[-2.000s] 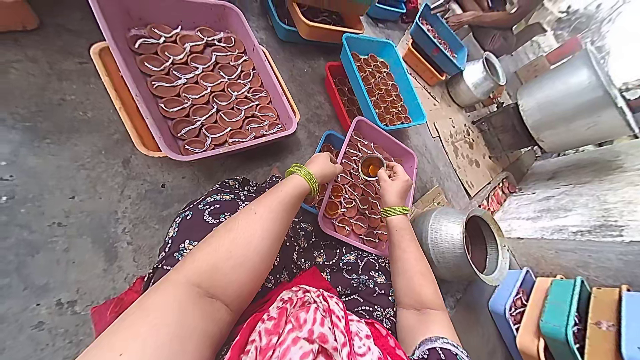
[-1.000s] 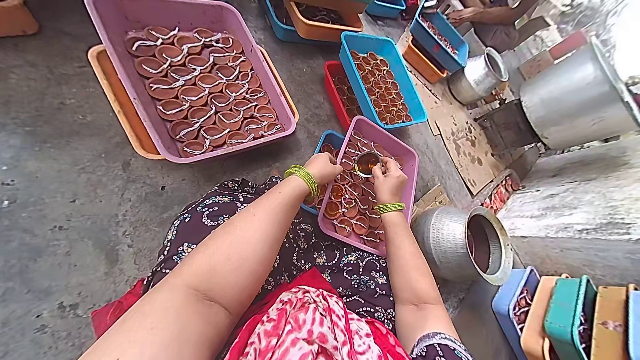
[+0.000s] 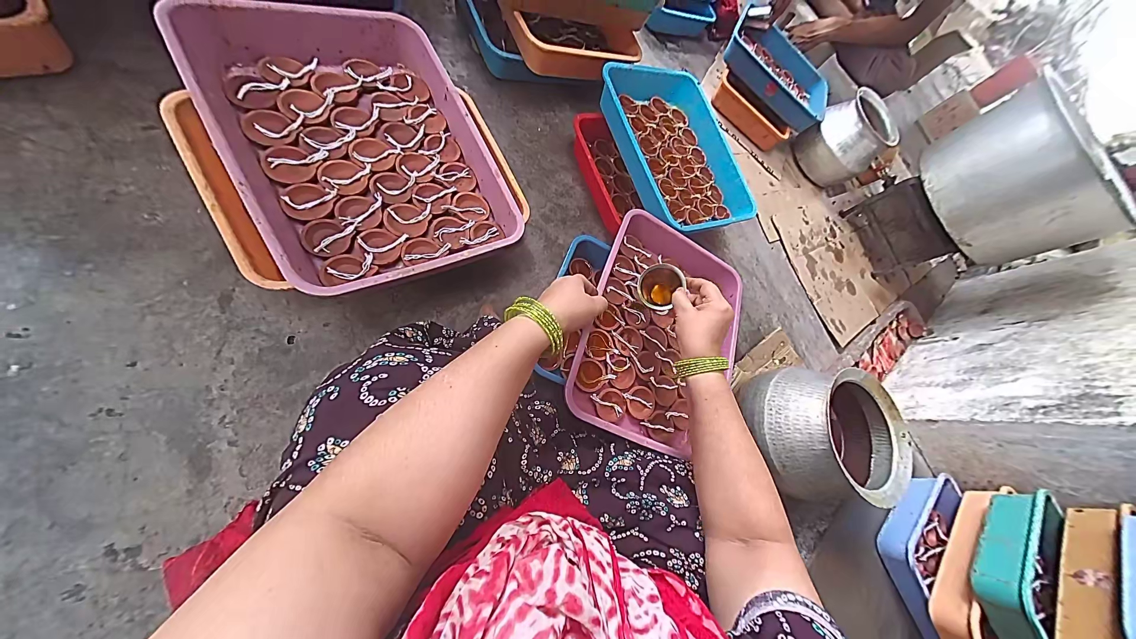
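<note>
My right hand point(image 3: 703, 312) holds a small steel cup point(image 3: 661, 286) with amber liquid in it, above a pink plastic tub point(image 3: 726, 266). Rows of small clay lamps point(image 3: 639, 401) with white cotton wicks fill that tub, some with amber liquid inside. My left hand point(image 3: 574, 303) is at the tub's left rim with its fingers closed together; whether they pinch anything is hidden. Partly under the pink tub lies a blue tub point(image 3: 577, 253) with more clay lamps.
A large pink tub point(image 3: 293, 22) of wicked clay lamps rests on an orange tub point(image 3: 200, 177) at upper left. Beyond are a light-blue tub point(image 3: 741, 191) and a red tub point(image 3: 586, 151). Metal pots point(image 3: 790, 426) and a large vessel point(image 3: 1012, 169) stand right. Another person's arm point(image 3: 874, 28) shows at top.
My right hand and the steel cup have moved slightly up and to the left over the pink tub. My left hand stays near the tub's left rim.
</note>
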